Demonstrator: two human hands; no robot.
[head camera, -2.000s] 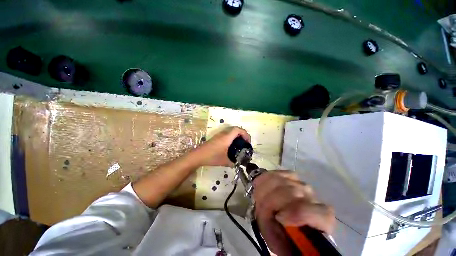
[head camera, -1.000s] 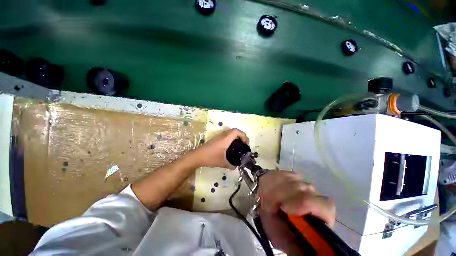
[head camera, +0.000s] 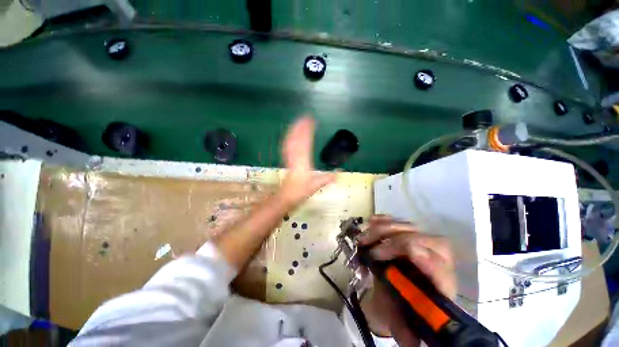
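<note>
My left hand (head camera: 298, 159) is blurred and reaches over the near edge of the green belt. Its fingers point away and its thumb is spread to the right; it holds nothing. A black cylindrical housing (head camera: 339, 148) lies on the belt just right of my fingers, with a gap. Another black housing (head camera: 220, 145) is left of my hand. My right hand (head camera: 407, 251) is closed around the auto-feed screwdriver (head camera: 417, 295), which has an orange-red grip section. Its silver nose (head camera: 351, 234) points away over the cream board and touches no housing.
More black housings (head camera: 124, 138) lie at the belt's near left. Black discs with white-marked faces (head camera: 314, 67) form a row on the belt's far side. A white metal box (head camera: 434, 203) stands at right, with a clear tube (head camera: 414, 193) looping over it. Brown cardboard (head camera: 149, 223) covers the bench at left.
My left hand has let go of the housing it held at the screwdriver's nose and moved forward to the belt. The nose is now free. The view has shifted over the belt.
</note>
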